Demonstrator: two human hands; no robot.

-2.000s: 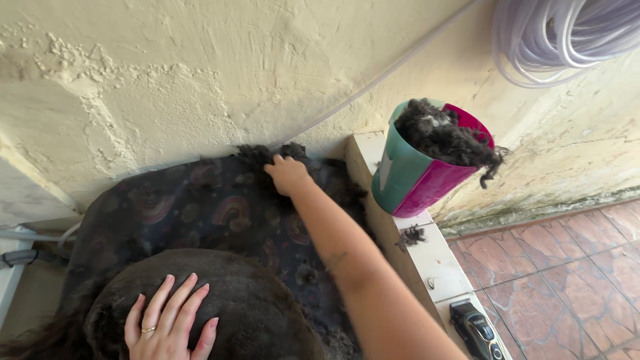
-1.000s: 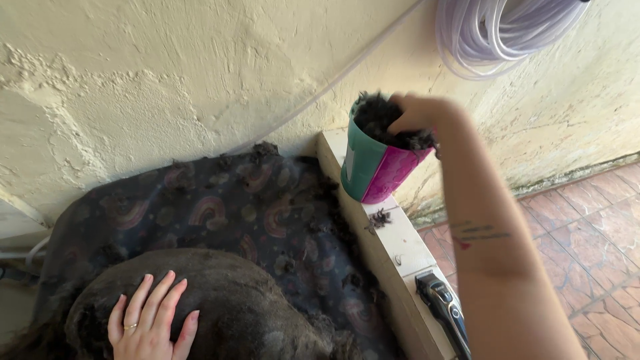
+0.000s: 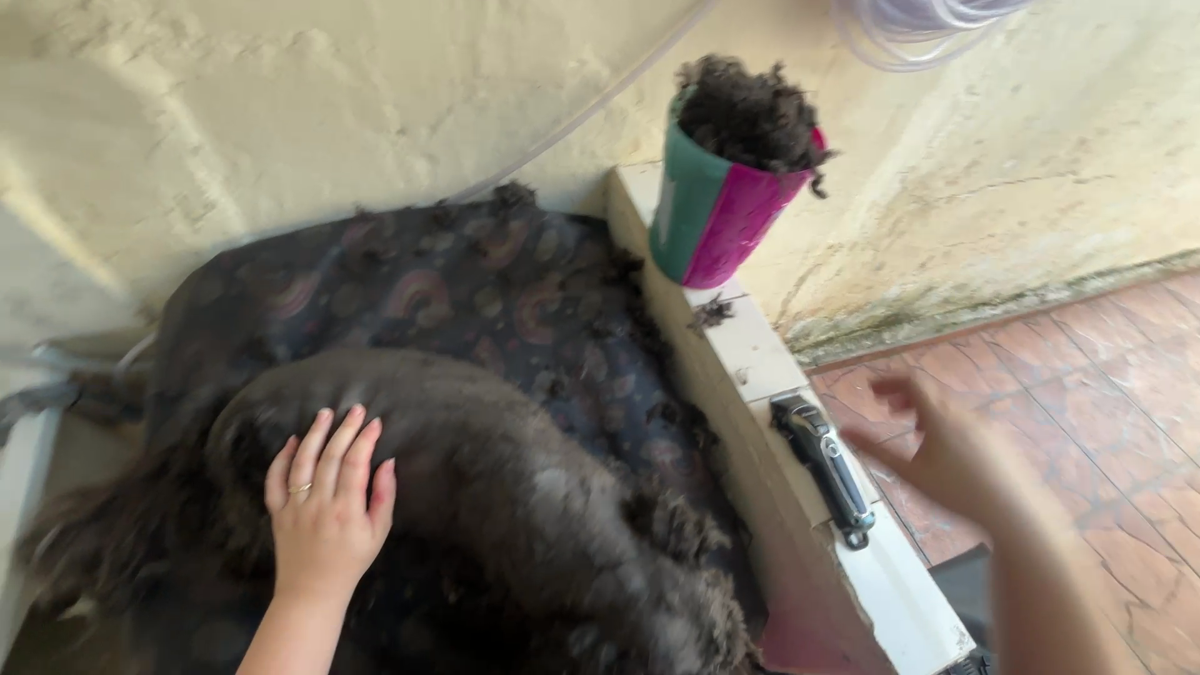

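Note:
A dark-furred animal, partly clipped short (image 3: pixel 469 441), lies on a dark patterned cloth (image 3: pixel 422 291); its head is not clearly seen. My left hand (image 3: pixel 333 497), with a ring, rests flat on the short coat, fingers slightly spread. Blurred by motion, my right hand (image 3: pixel 937 450) hangs in the air to the right of the hair clipper (image 3: pixel 825 469), fingers apart and nothing seen in it. The clipper lies on a white tiled ledge (image 3: pixel 755 352). Farther back on this ledge stands a green and magenta bucket (image 3: pixel 727 225), heaped with cut dark fur (image 3: pixel 750 112).
Loose tufts (image 3: pixel 714 312) lie on the ledge and along the cloth's edges. Behind is a rough cream wall (image 3: pixel 375 103), with a coiled clear hose (image 3: pixel 923 28) at the upper right. Reddish floor tiles (image 3: pixel 1059 412) are beyond the ledge. A pipe (image 3: pixel 37 403) shows at the left.
My right hand was at the cloth's back edge, then in the bucket; it is now beside the clipper. Fur stands higher above the bucket's rim. My left hand has stayed on the animal.

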